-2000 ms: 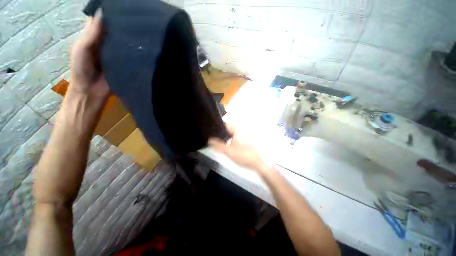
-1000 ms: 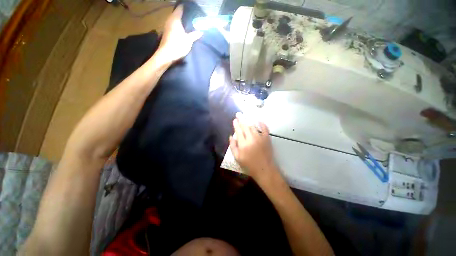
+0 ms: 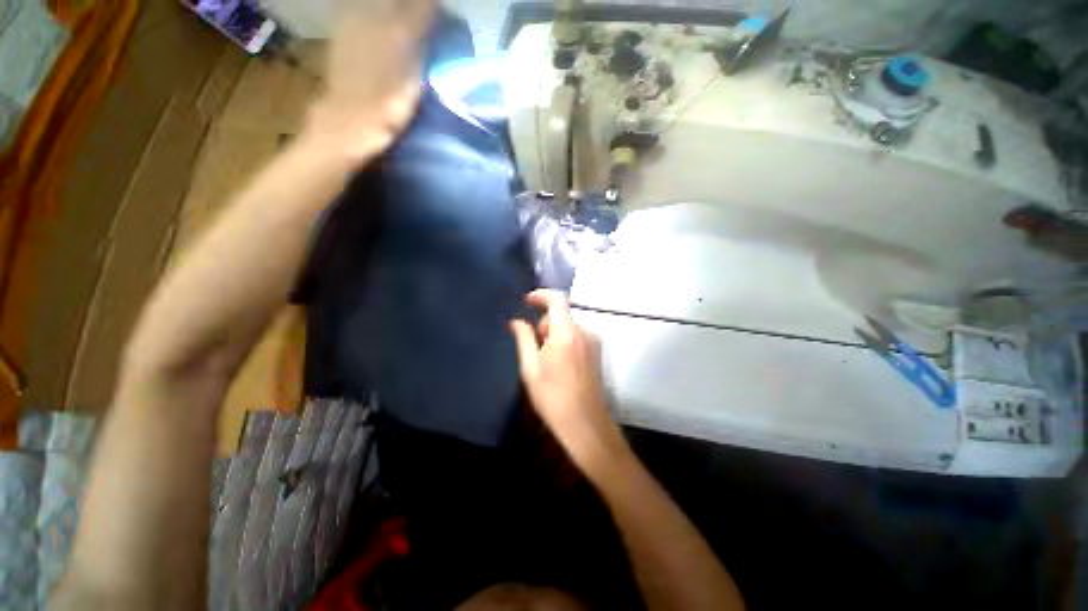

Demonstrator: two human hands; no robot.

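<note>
A dark navy panel, matte side showing (image 3: 436, 287), hangs over the table's front edge, left of the needle area of the cream-white sewing machine (image 3: 740, 143). The presser foot and needle area (image 3: 585, 215) is partly lost in lamp glare. My left hand (image 3: 376, 78) is blurred at the panel's far end, by the lamp; its fingers are unclear. My right hand (image 3: 558, 352) is at the panel's right edge, in front of the needle area, with fingers bent; whether it pinches the edge is unclear.
Blue-handled snips (image 3: 913, 364) lie on the bed beside the white control panel (image 3: 1002, 400). A blue-topped round part (image 3: 904, 78) sits on the machine. Cardboard (image 3: 155, 179) and a phone-like object (image 3: 233, 24) are at left. Quilted covering (image 3: 286, 501) and something red (image 3: 370, 567) are below.
The panel has gone from raised in front of me to beside the needle area. Over the last second, my left hand has moved up and left, and my right hand slightly left to the panel's edge.
</note>
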